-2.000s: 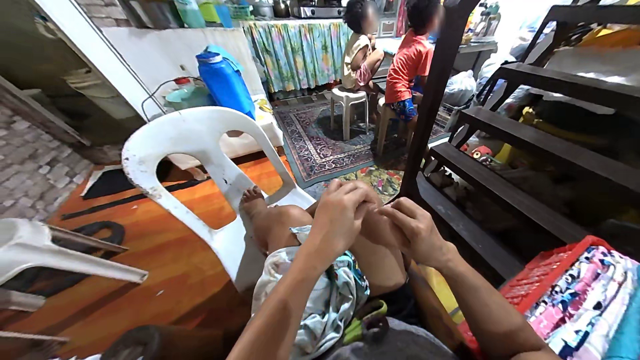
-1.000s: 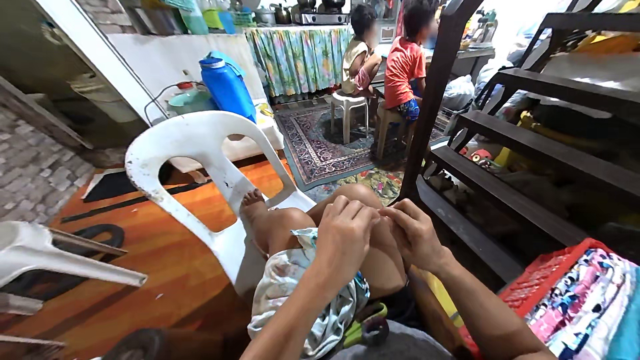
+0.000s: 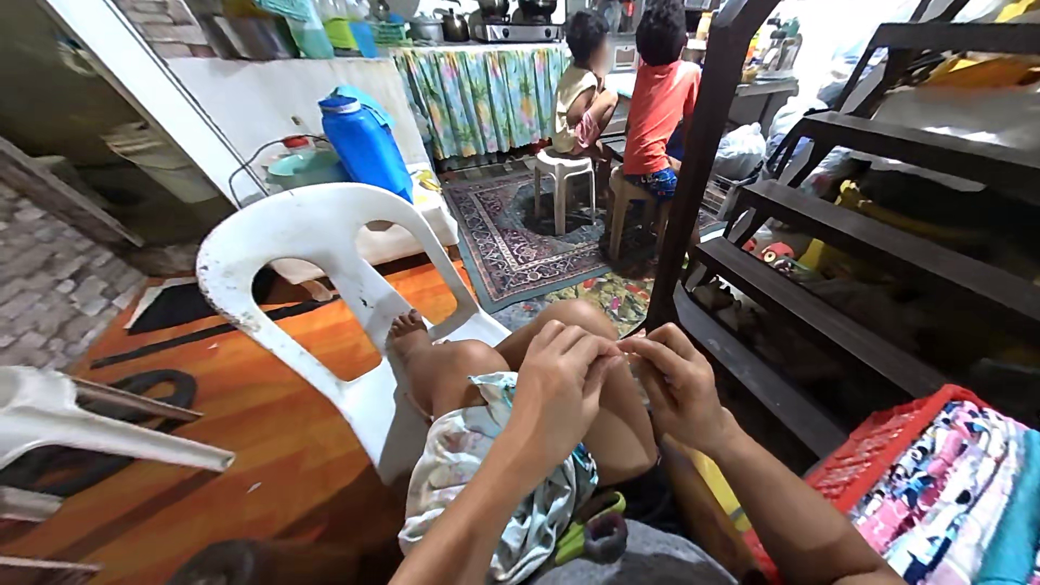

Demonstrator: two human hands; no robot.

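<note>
My left hand (image 3: 565,374) and my right hand (image 3: 674,382) meet above my bent knees, their fingertips pinched close together. Whether a small thing or thread lies between the fingertips is too small to tell. A white patterned cloth (image 3: 463,463) lies bunched across my lap under the left forearm. Near my waist is a green and dark item (image 3: 593,528), perhaps scissor handles or a strap. One bare foot (image 3: 410,333) rests on a white plastic chair (image 3: 325,219) in front of me.
A red plastic basket (image 3: 886,447) of folded fabric (image 3: 959,487) stands at the right, below dark wooden stairs (image 3: 877,227). Two people sit on stools (image 3: 565,166) ahead, by a rug (image 3: 520,244). Another white chair (image 3: 49,414) is at left; a blue jug (image 3: 366,142) stands behind the front chair.
Both hands stay close together above the knees; their fingers have shifted slightly, the left hand's fingers now more bent over toward the right hand's.
</note>
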